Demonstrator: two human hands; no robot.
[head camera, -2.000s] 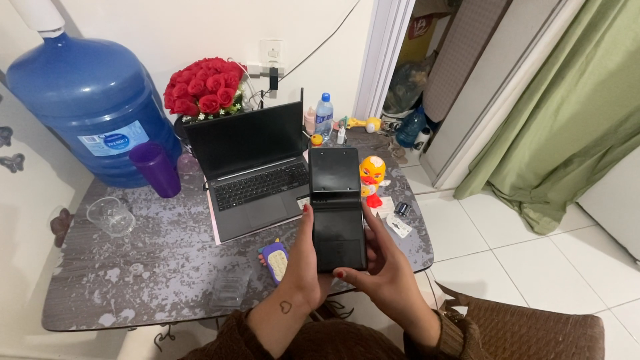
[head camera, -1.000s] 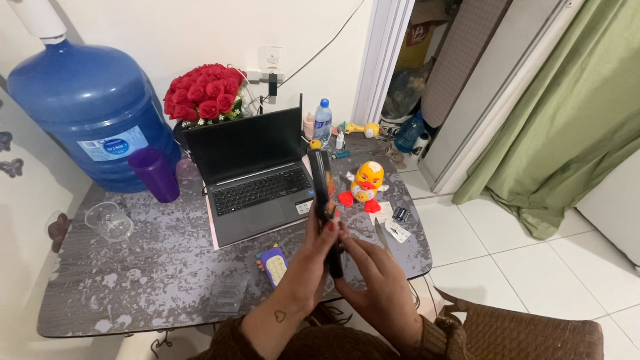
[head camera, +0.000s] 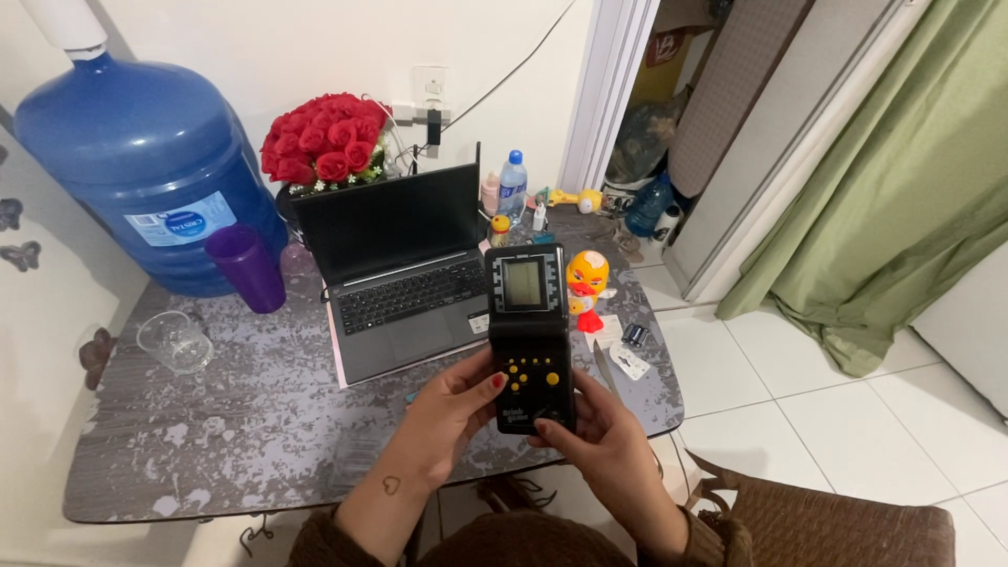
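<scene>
A black handheld brick game console (head camera: 532, 339) with yellow buttons is held upright over the front of the table, its blank screen and buttons facing me. My left hand (head camera: 457, 409) grips its left side, thumb beside the direction buttons. My right hand (head camera: 594, 433) holds the lower right corner, thumb on the bottom edge. Just behind the console is a laptop (head camera: 409, 307) with a dark screen. Right of the console stand an orange duck toy (head camera: 587, 287), a knife (head camera: 605, 366), small dark batteries (head camera: 635, 335) and a white card tag (head camera: 628, 361).
On the patterned table (head camera: 260, 425) are a clear glass (head camera: 177, 342), a purple cup (head camera: 248, 272) and a clear plastic package (head camera: 362, 457). Behind stand a large blue water jug (head camera: 150, 173), red roses (head camera: 327, 138) and a water bottle (head camera: 513, 189). A woven chair (head camera: 835, 512) is at the lower right.
The console has been turned over: its plain back faced me at first, then it was edge-on, and now the screen and buttons show. Both hands have kept hold of it.
</scene>
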